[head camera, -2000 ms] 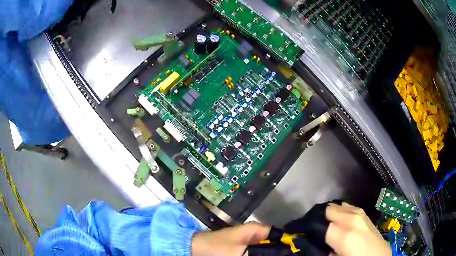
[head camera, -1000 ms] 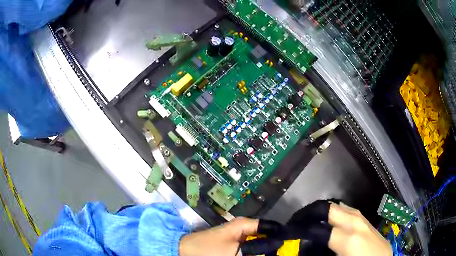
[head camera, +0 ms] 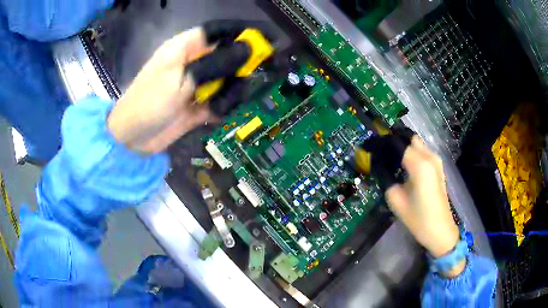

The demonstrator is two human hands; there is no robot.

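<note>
The main circuit board (head camera: 288,150) lies in a dark solder pallet (head camera: 336,271) in the middle. My left hand (head camera: 174,90), with black finger cots, is over the pallet's upper left part and holds several yellow film capacitors (head camera: 257,53). My right hand (head camera: 414,186), also with black finger cots, is over the board's right edge with a yellow film capacitor (head camera: 363,160) at its fingertips. The fingers are blurred. One yellow capacitor (head camera: 249,129) sits on the board near its left side. Two round electrolytic capacitors (head camera: 301,80) stand at the board's top.
A narrow green secondary PCB (head camera: 357,72) lies along the pallet's far edge. A black bin holds a heap of yellow blocks (head camera: 518,174) at the right. Pallet clamps (head camera: 219,222) stand at the near edge. A person's blue sleeve (head camera: 54,18) is at the upper left.
My hands have parted from the bottom edge. My left hand moved up and left with the yellow capacitors; my right moved up over the board's right side. Board and pallet appear shifted right and down.
</note>
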